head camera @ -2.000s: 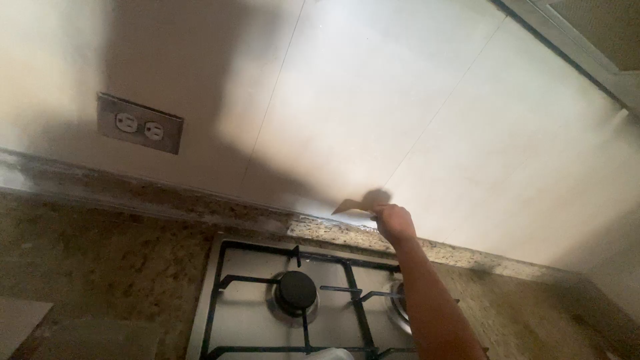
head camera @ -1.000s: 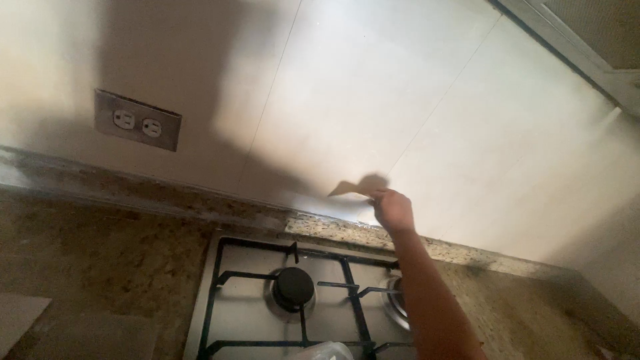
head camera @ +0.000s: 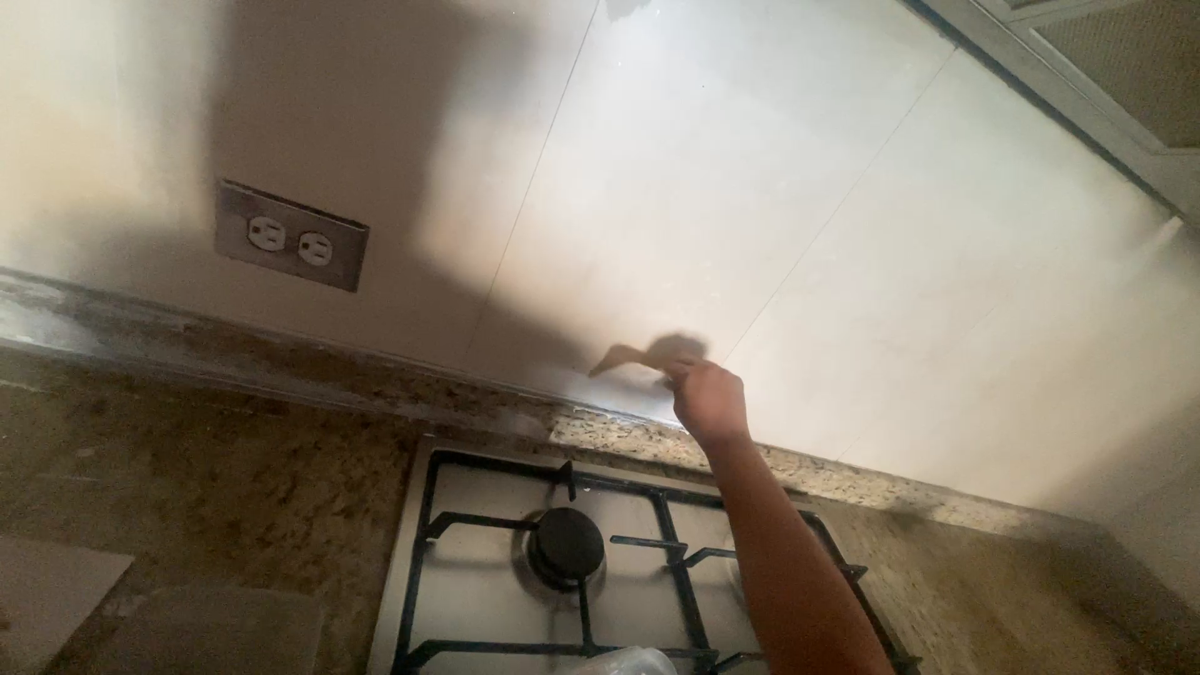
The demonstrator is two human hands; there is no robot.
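Note:
My right hand (head camera: 711, 401) reaches up over the gas cooktop (head camera: 469, 600), its fingers closed on a thin, bent, yellowish-tan piece (head camera: 621, 358), perhaps a cloth or sheet of paper. That piece is close to the pale wall panel (head camera: 797, 187), just above the granite backsplash strip (head camera: 619, 436). Whether it touches the wall, I cannot tell. A dark shadow falls on the wall behind my fingers. My left hand is out of view.
A metal plate with a double electrical outlet (head camera: 292, 236) is on the wall at left. Below are a black burner cap (head camera: 566, 544), black grates, a clear plastic item (head camera: 628, 662) and a pale sheet (head camera: 52, 600) on the granite counter. A range hood (head camera: 1116, 84) is at upper right.
My right hand stays near the same spot low on the wall, still holding the tan piece, with only small shifts. More of the clear plastic item shows than two seconds ago.

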